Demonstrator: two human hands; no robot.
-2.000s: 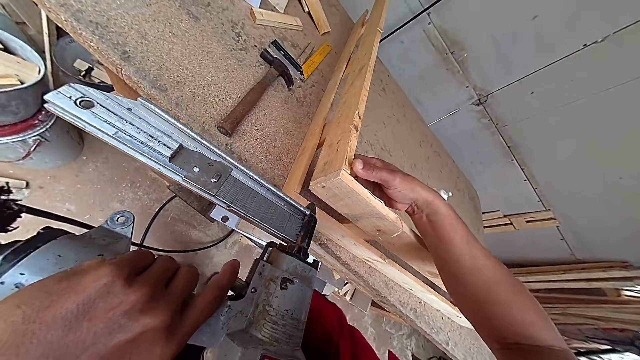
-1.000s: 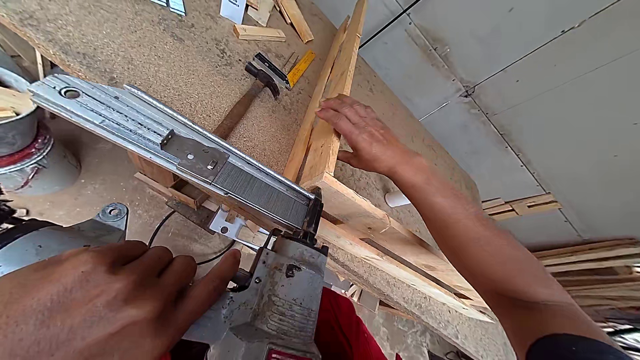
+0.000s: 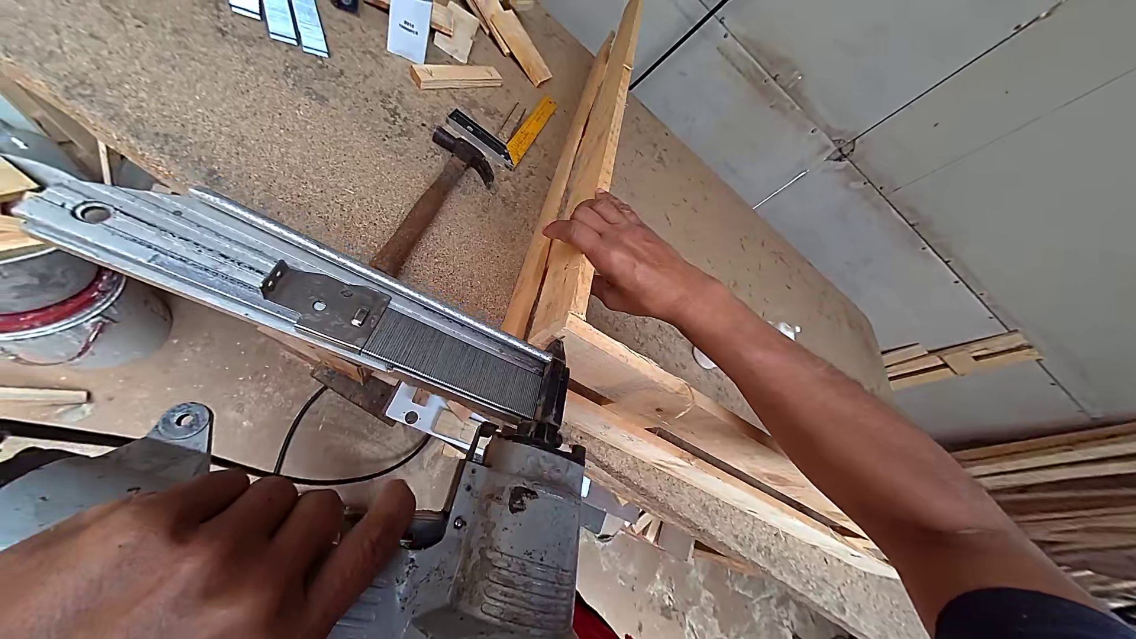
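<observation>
My left hand point(image 3: 204, 550) grips the handle of a grey pneumatic nail gun point(image 3: 524, 532) at the lower left, index finger by the trigger area. Its long metal magazine point(image 3: 311, 302) holds a row of thin nails, and its black nose sits at the corner of a wooden board frame point(image 3: 612, 364). My right hand point(image 3: 630, 257) grips the upright board of that frame just behind the corner, fingers over its top edge and thumb on the near side. A claw hammer point(image 3: 435, 200) with a wooden handle lies behind the magazine, beside a try square point(image 3: 532, 133) with a yellow part.
The frame rests on a chipboard workbench point(image 3: 337, 151). Wood offcuts point(image 3: 457, 77), a white box point(image 3: 410, 28) and nail strips point(image 3: 297, 27) lie at its far side. Buckets point(image 3: 80, 302) and an air hose point(image 3: 297, 435) are at left; stacked timber point(image 3: 1056, 479) is at right.
My right hand has moved from the frame's corner onto the upright board, gripping it farther back. My left hand has stayed on the nail gun.
</observation>
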